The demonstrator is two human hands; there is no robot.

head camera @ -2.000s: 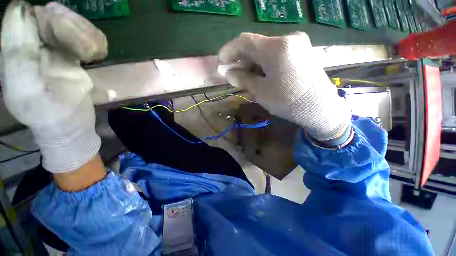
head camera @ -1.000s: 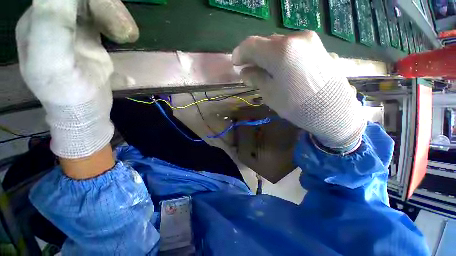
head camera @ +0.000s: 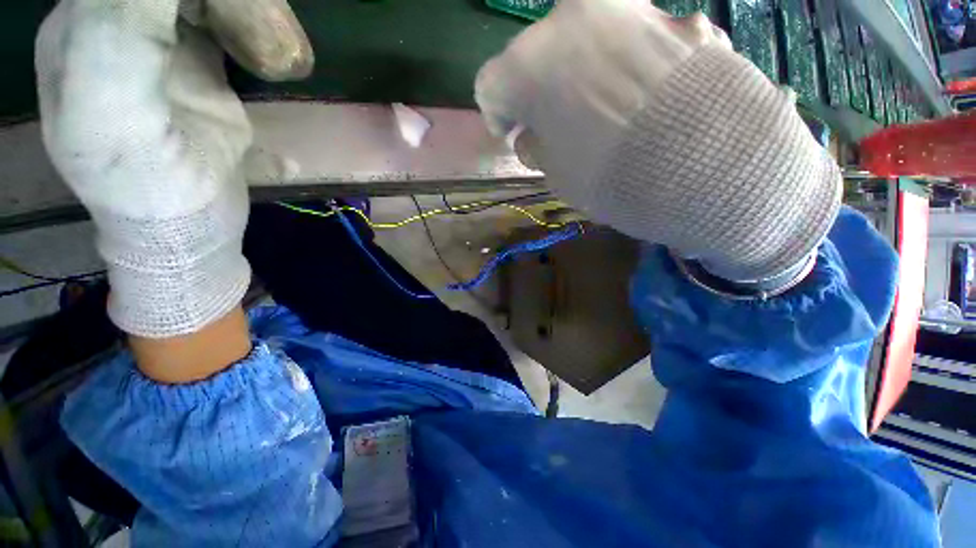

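My left hand point(head camera: 155, 139), in a white knit glove with grubby fingertips, is over the dark-green conveyor belt point(head camera: 396, 48) at the upper left. Its fingers are partly cut off by the top edge, so its grip cannot be told. My right hand point(head camera: 642, 128), in a white glove, is over the pale metal edge rail point(head camera: 321, 145). Its fingers are curled and their tips face away, so I cannot tell whether it holds anything. Green circuit boards point(head camera: 797, 54) lie in a row on the belt beyond it, partly hidden by the hand.
A red part point(head camera: 915, 146) stands at the right end of the rail. A blue cord point(head camera: 503, 258) and a yellow-green wire point(head camera: 428, 218) hang below the rail. A brown panel point(head camera: 578, 321) is below them. Blue smock sleeves cover my forearms.
The boards have shifted right and up in view. My right hand has moved up and looks larger, covering some boards. My left hand has shifted slightly right.
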